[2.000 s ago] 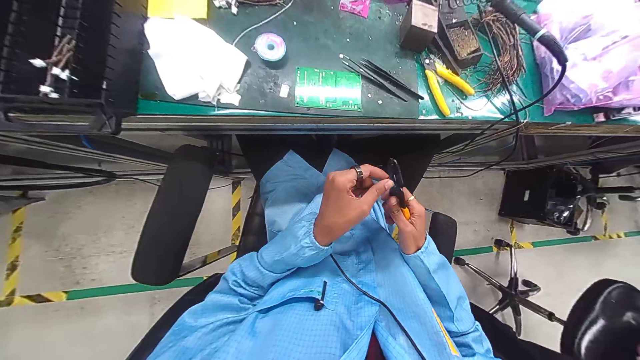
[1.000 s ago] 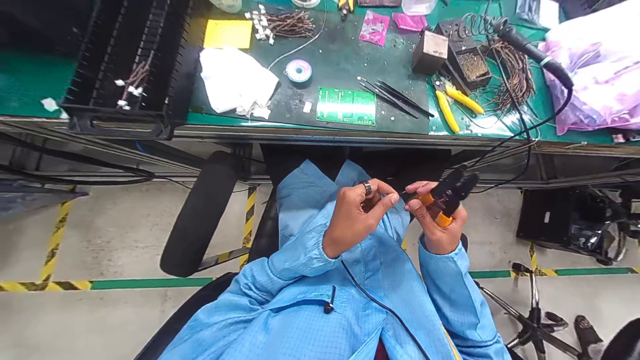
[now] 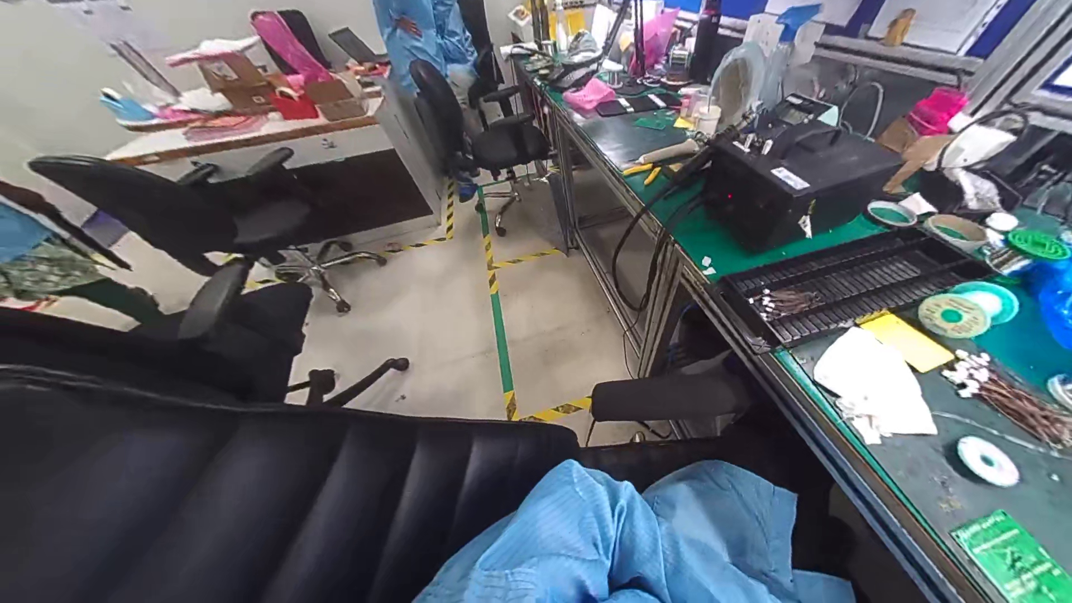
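Neither of my hands shows in the head view; a blue smock [image 3: 620, 536] covers my lap at the bottom edge. To the right, on the workbench, lie a green circuit board [image 3: 1013, 553], a white cloth [image 3: 875, 381] and a small white-rimmed spool [image 3: 988, 461]. Beyond them are a yellow pad [image 3: 904, 341], a bundle of brown wires with white connectors [image 3: 1009, 398] and a black slotted rack [image 3: 863, 280] with more such wires lying in it.
A black box-shaped device [image 3: 796, 180] stands farther along the bench. A padded armrest [image 3: 670, 398] is beside the bench edge. Black office chairs [image 3: 494, 138] stand on the floor at left and behind. Two people in blue smocks [image 3: 431, 38] are near the far chair; part of another person is at far left.
The view has swung far to the left. Both hands, earlier in front of my lap with a black and orange tool, are out of view.
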